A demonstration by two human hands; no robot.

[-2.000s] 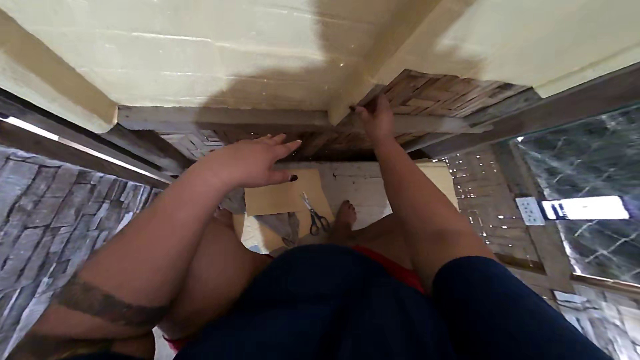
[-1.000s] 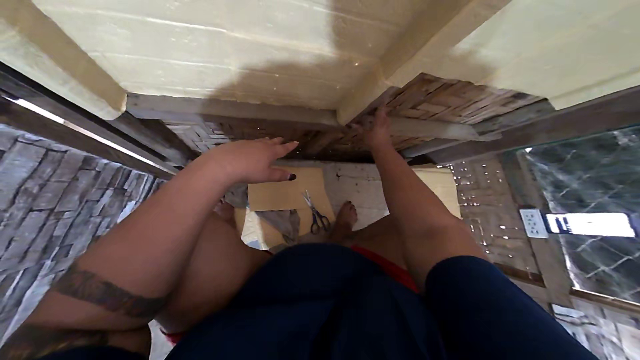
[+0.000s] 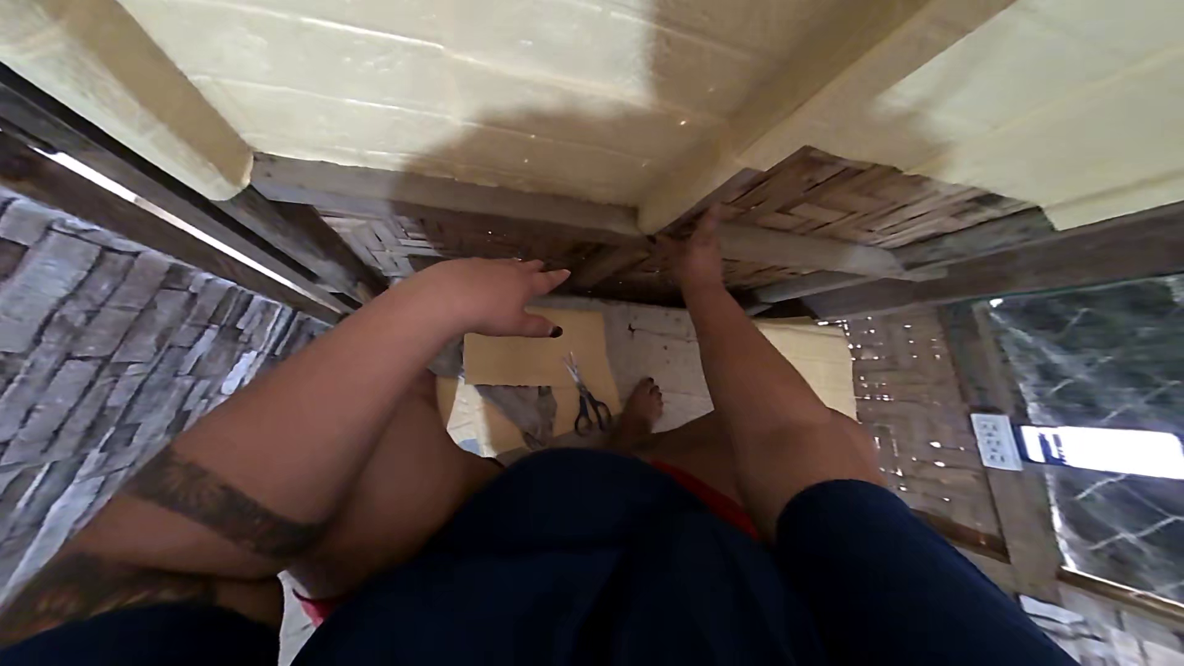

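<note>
My left hand point(image 3: 499, 296) hangs in front of the lower wall with its fingers apart and nothing in it. My right hand point(image 3: 696, 252) is against the wall frame, just under the lower end of an upright stud covered in pale yellow sheeting point(image 3: 703, 176); its fingertips are in shadow, so whether they grip anything does not show. The sheeting covers the upper wall, and woven bamboo matting point(image 3: 786, 203) is bare below it. Scissors point(image 3: 588, 398) with dark handles lie on yellowish sheet pieces point(image 3: 518, 356) on the floor, beside a grey cloth-like scrap point(image 3: 523, 412).
A horizontal wooden rail point(image 3: 444, 196) crosses the wall. More pale sheeting point(image 3: 809, 361) lies low at the right. My bare foot point(image 3: 645, 402) is near the scissors. A power outlet strip point(image 3: 996, 441) and a lit phone-like screen point(image 3: 1101, 449) are at the right; stone-patterned covering point(image 3: 120, 342) is at the left.
</note>
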